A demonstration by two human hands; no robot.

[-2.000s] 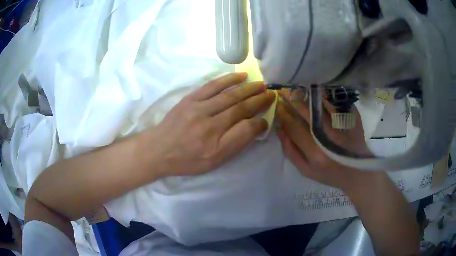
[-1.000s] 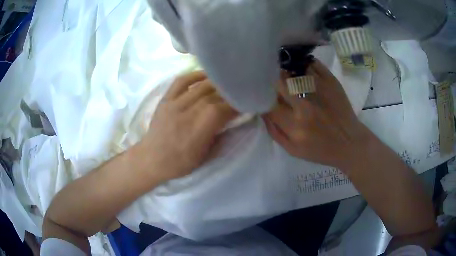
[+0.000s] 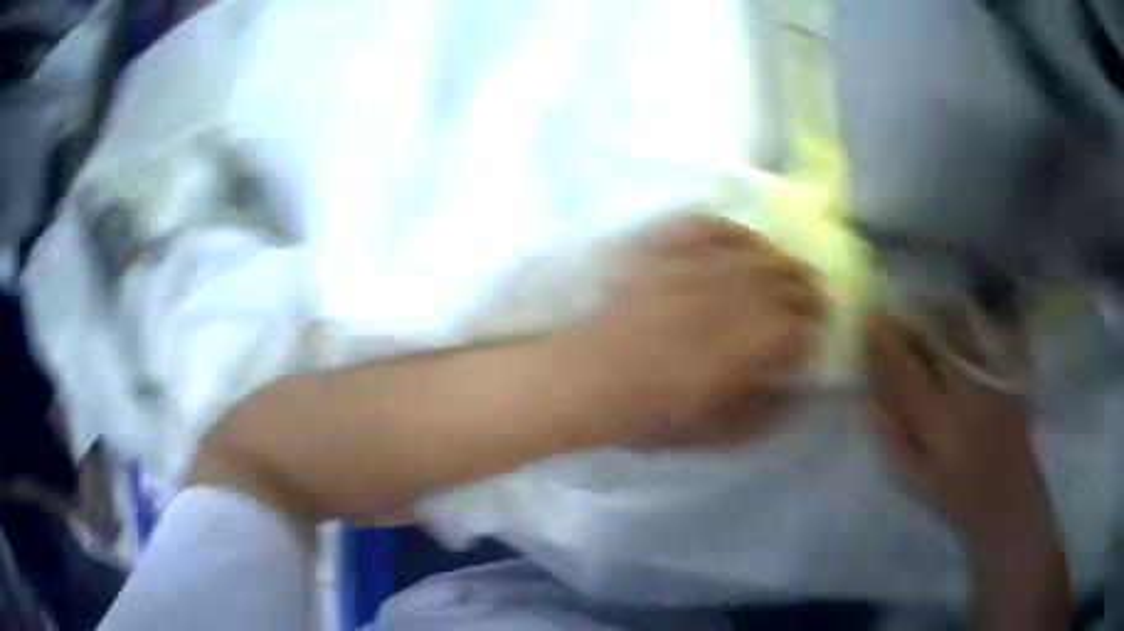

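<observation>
The frame is blurred. White cloth (image 3: 493,160) lies spread from the upper left to the front edge, under both hands. My left hand (image 3: 721,333) is bent over the cloth, left of the yellow-lit sewing area; its fingers are curled and blurred, so its grip cannot be told. My right hand (image 3: 943,419) is right of the lit area, on the cloth, partly behind the machine parts; its grip cannot be told either. The sewing machine head (image 3: 961,123) stands above the hands at the upper right. The needle and presser foot cannot be made out.
Heaped white cloth with grey-beige patches (image 3: 160,216) lies at the left. A blue plastic bin (image 3: 367,573) shows in part below my left forearm. Dark, blurred shapes lie along the left edge. My white sleeve is at the lower left.
The view has swung left, so the machine and both hands appear farther right. The yellow-lit strip by the needle area shows again between the hands. My left hand looks more curled.
</observation>
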